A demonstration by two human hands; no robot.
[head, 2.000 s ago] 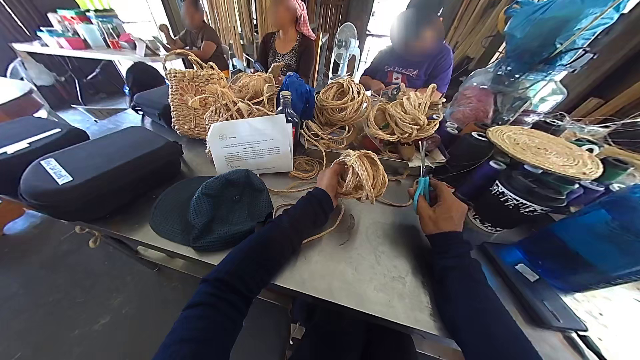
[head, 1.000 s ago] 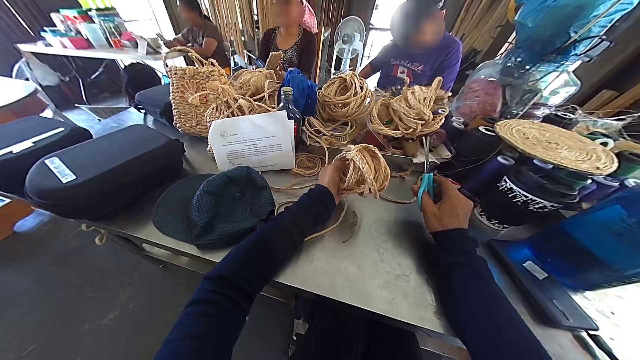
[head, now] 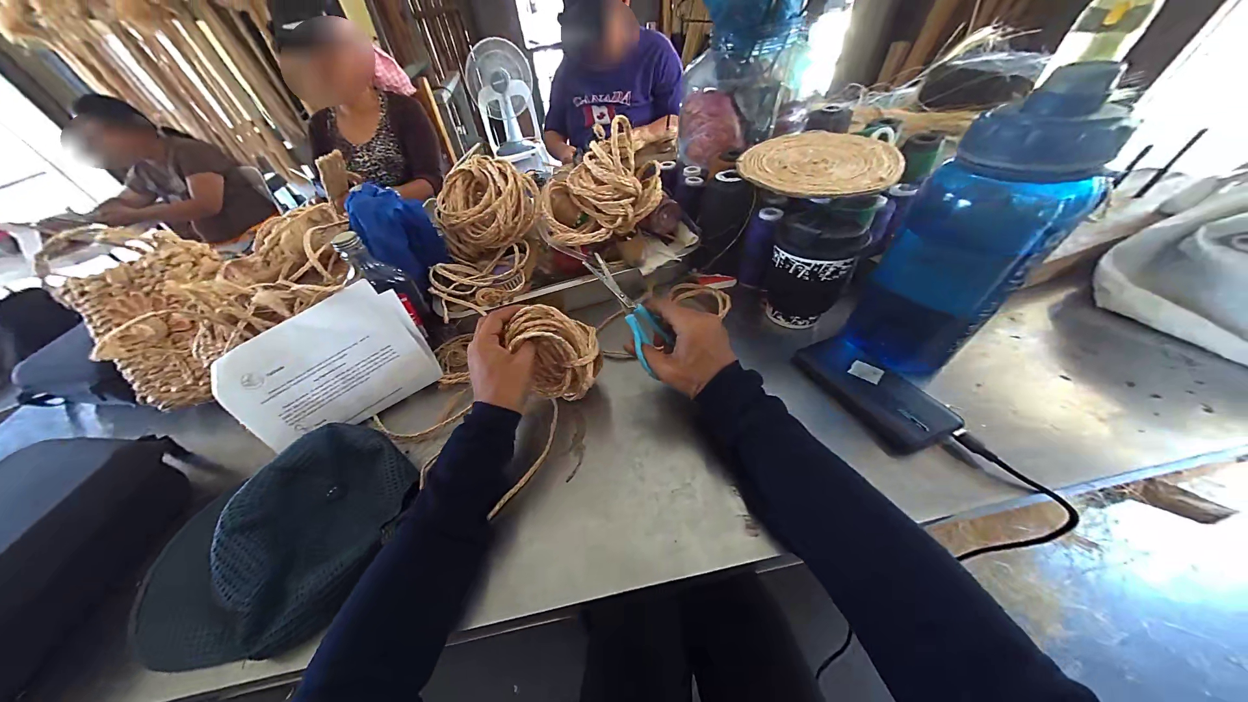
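Observation:
My left hand [head: 502,359] grips a coil of braided natural-fibre cord [head: 558,351] just above the metal table, its thumb inside the coil. A loose length of cord hangs below it onto the table. In my right hand [head: 690,349] is a pair of scissors with light-blue handles [head: 642,336], blades pointing up and away to the left and parted. The blades lie near a larger bundle of braided cord [head: 609,185] behind. Another round coil [head: 486,205] rests left of that bundle. A thin cord loop lies behind my right hand.
A dark cap [head: 312,531], a printed paper [head: 327,366] and a woven basket [head: 146,322] stand at left. To the right are a blue water bottle [head: 975,234], a black power bank [head: 882,395] with a cable, thread cones [head: 726,219] and a woven disc [head: 821,163]. Several people sit beyond.
The view has turned to the right. Both hands still hold the same things, the left the cord coil and the right the scissors.

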